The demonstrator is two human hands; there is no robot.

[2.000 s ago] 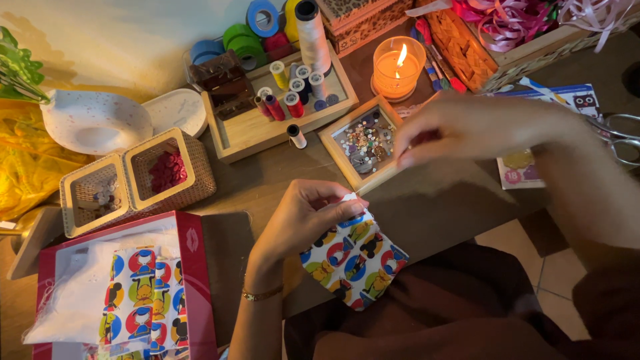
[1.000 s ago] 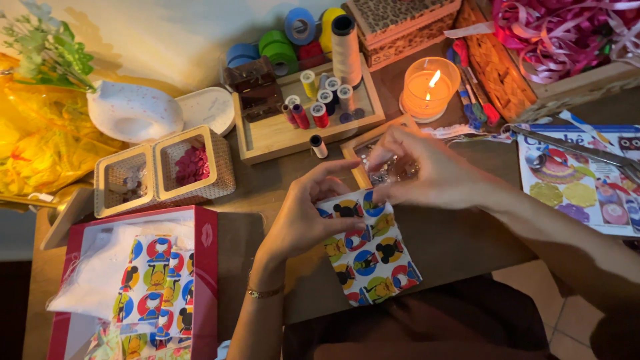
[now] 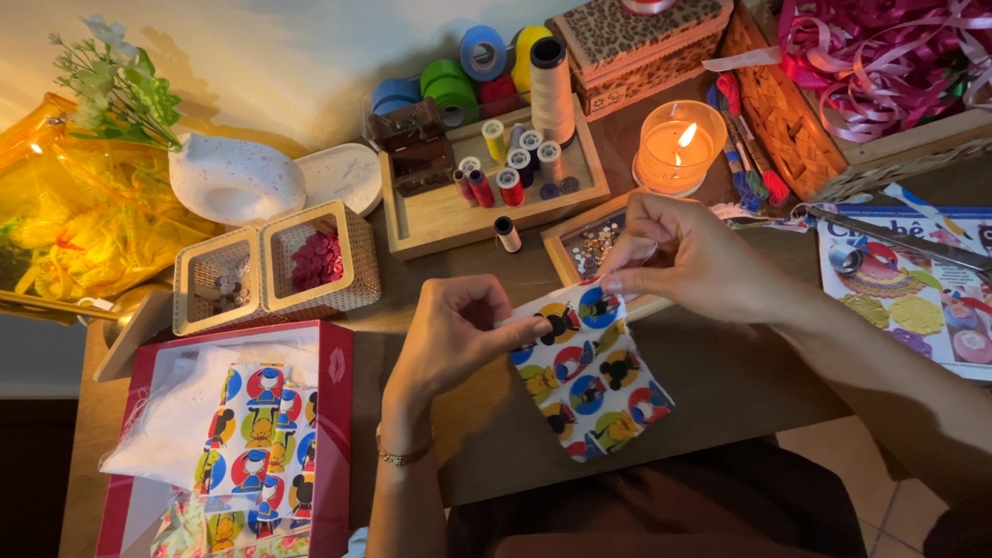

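A small piece of white fabric with a colourful cartoon print (image 3: 593, 372) hangs over the table's front edge, held up by its top edge. My left hand (image 3: 457, 333) pinches its upper left corner between thumb and fingers. My right hand (image 3: 670, 256) grips the upper right corner; whether it also holds a needle or thread cannot be seen. Just behind that hand lies a wooden frame tray of sequins or beads (image 3: 593, 248), partly covered by it. A small spool of thread (image 3: 508, 234) stands behind the fabric.
A lit candle in a glass (image 3: 680, 147) stands behind my right hand. Around lie a wooden tray of thread spools (image 3: 434, 242), button baskets (image 3: 360, 256), a red box of fabric (image 3: 335, 411), a craft magazine (image 3: 891, 310) and scissors (image 3: 899, 236).
Both hands have stayed at the fabric since one second ago. Two seconds ago my right hand was raised away from it, above the bead tray; it has since come down to the fabric's edge.
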